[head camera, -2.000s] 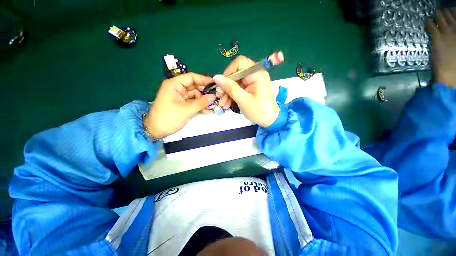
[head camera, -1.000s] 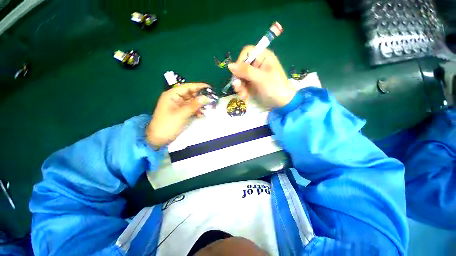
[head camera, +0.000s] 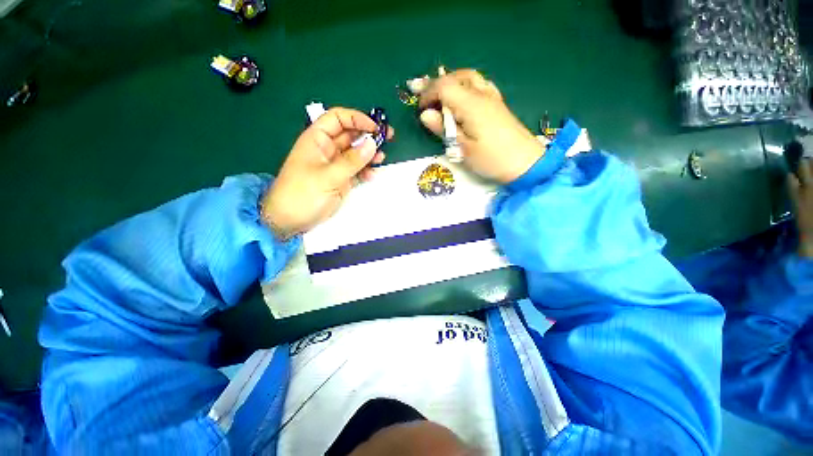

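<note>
My left hand (head camera: 323, 169) holds a dark round module (head camera: 379, 127) upright between its fingertips, above the back edge of the white board (head camera: 392, 201). My right hand (head camera: 477, 125) is shut on a white pen-type tool (head camera: 451, 134), whose barrel now points down toward the board; its tip is hidden. The right fingertips are at a small curved gold-green part (head camera: 407, 96) on the green mat; I cannot tell if they grip it. A gold disc with dark marks (head camera: 436, 181) lies on the board.
Two modules with pale tabs (head camera: 242, 72) lie at the back left; another tab (head camera: 315, 111) shows behind my left hand. Small curved parts lie at the right (head camera: 696, 166) and beside the board (head camera: 547, 127). A clear blister tray (head camera: 742, 67) and a neighbour's hand (head camera: 802, 200) are at far right.
My hands have moved apart, the left keeping the module. The gold disc on the board is uncovered. My right hand has moved back to the curved part, and its tool has swung from pointing up to down.
</note>
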